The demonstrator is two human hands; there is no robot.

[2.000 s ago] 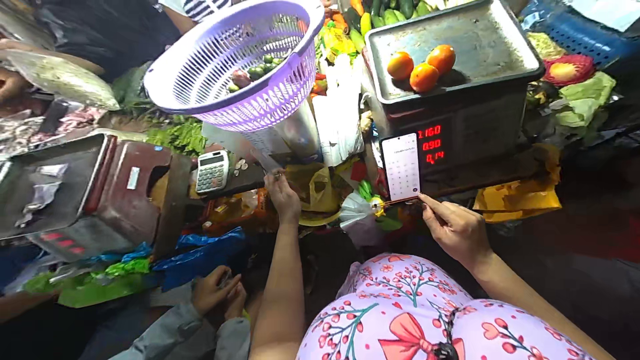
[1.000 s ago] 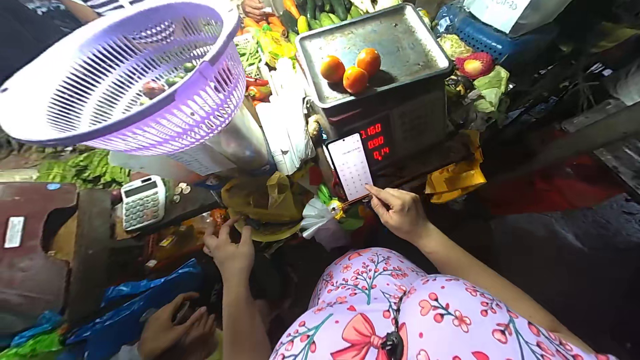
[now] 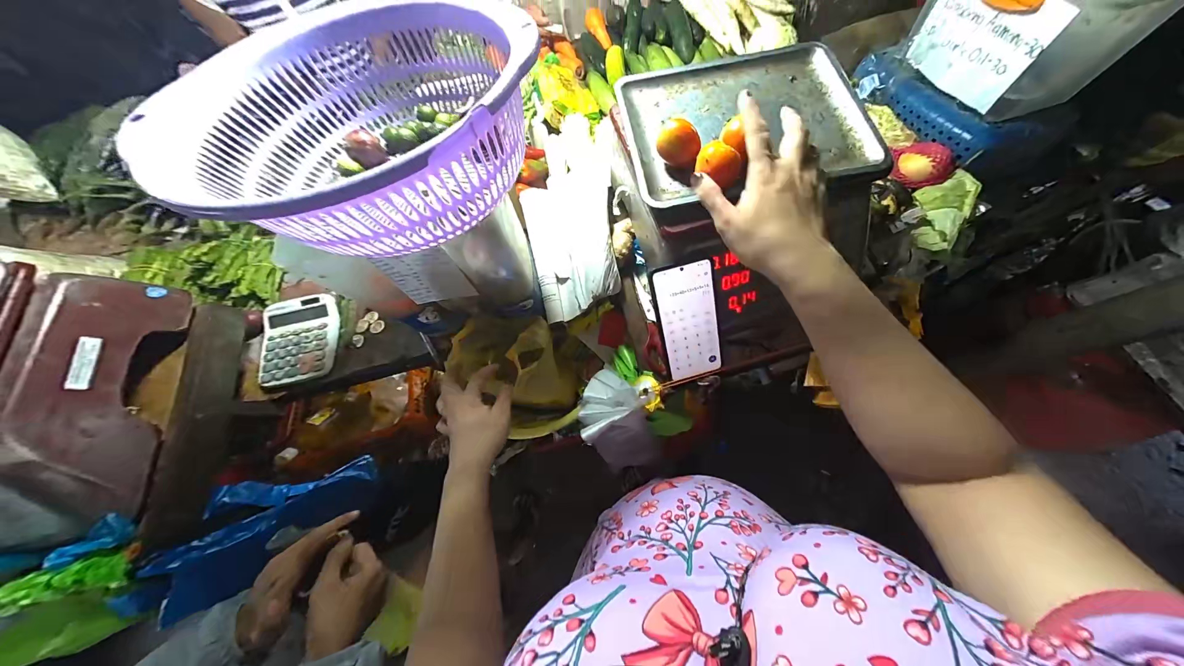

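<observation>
My right hand (image 3: 772,190) is over the metal tray (image 3: 842,153) of a digital scale, fingers spread, with its thumb and fingertips beside three tomatoes (image 3: 678,141); whether it touches them I cannot tell. Below the tray, a phone (image 3: 686,319) showing a calculator leans upright against the scale's front, partly beside its lit red digits. My left hand (image 3: 476,412) reaches with fingers apart to a yellowish plastic bag (image 3: 546,370); I see nothing held in it. A white calculator (image 3: 300,341) and several coins (image 3: 368,324) lie to its left.
A purple plastic basket (image 3: 398,208) with vegetables stands at upper left. Another person's hands (image 3: 319,583) are at lower left, near blue plastic bags (image 3: 231,555). Cucumbers (image 3: 657,37) lie behind the scale, a blue crate (image 3: 971,120) right of it, and a second scale (image 3: 83,388) at far left.
My right hand has left the phone and moved up over the scale tray beside the tomatoes. My left hand has stayed near the yellowish bag since a second ago.
</observation>
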